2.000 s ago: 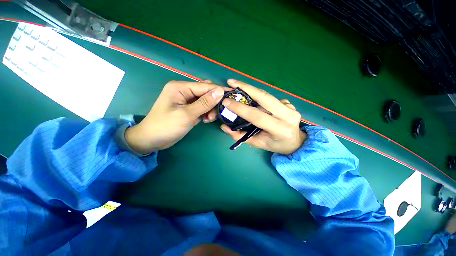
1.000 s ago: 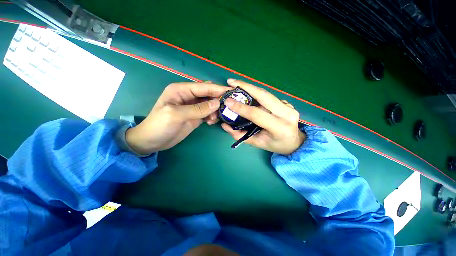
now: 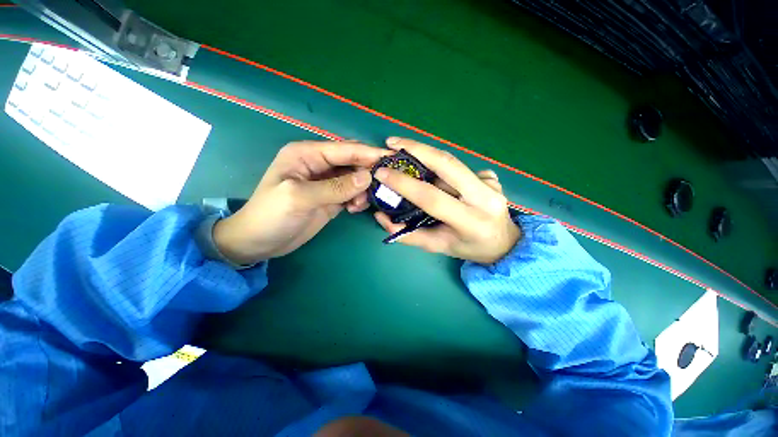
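Note:
A round black watch case [image 3: 401, 201] with gold parts and a white rectangle inside is held open side up between both hands above the green mat. My left hand [image 3: 299, 201] pinches its left rim with thumb and fingers. My right hand [image 3: 465, 205] holds its right side, with one fingertip over the inside near the upper left. Black tweezers [image 3: 408, 230] stick out below the case from under my right hand; their other end is hidden.
A white sheet [image 3: 111, 119] lies at left, under a metal frame post [image 3: 153, 43]. White paper [image 3: 693, 329] with a dark disc [image 3: 688, 355] lies at right. Black round units [image 3: 680, 197] stand on the green belt, with black trays [image 3: 682, 51] beyond. A blue sleeve shows at lower right.
My right fingertip has shifted slightly to the upper left over the case. The tweezers have tilted flatter. The belt units have moved slightly right and down. More blue sleeve shows at lower right than one second ago.

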